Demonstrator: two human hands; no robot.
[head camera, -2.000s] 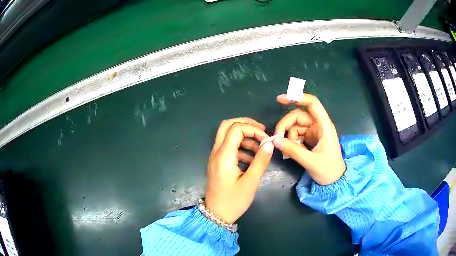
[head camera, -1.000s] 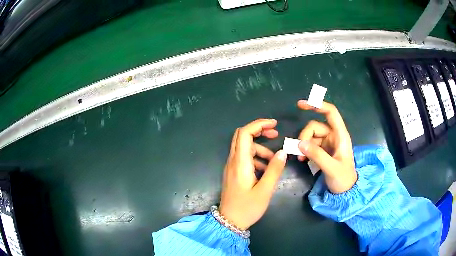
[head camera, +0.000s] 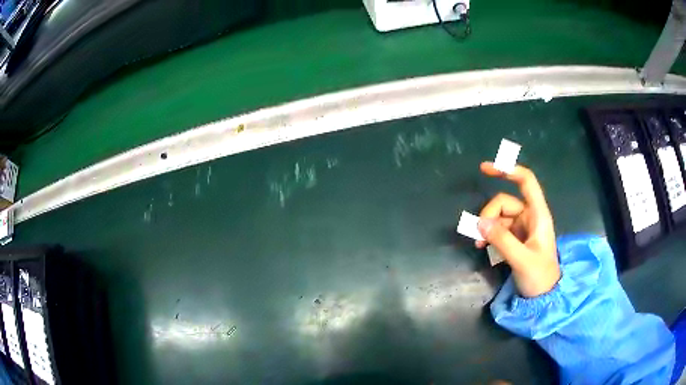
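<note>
My right hand (head camera: 526, 233), in a light blue sleeve, is right of centre above the dark green bench. Its thumb and a finger pinch a small white label (head camera: 471, 225). A second white label (head camera: 507, 156) stands on the tip of its raised index finger. Part of another pale piece (head camera: 494, 256) shows below the thumb. My left hand is not clearly in view; only a small skin-coloured patch shows at the bottom edge, too little to tell what it is.
A black tray (head camera: 596, 150) of phones with printed white labels lies at the right. Another such tray (head camera: 47, 263) is at the lower left. A pale metal rail (head camera: 316, 113) crosses behind the bench. Beyond it is a white device (head camera: 406, 15) with a black cable.
My left hand has left the middle of the view. My right hand keeps the labels and appears farther right. The view has shifted left, showing more of the left tray and the white device.
</note>
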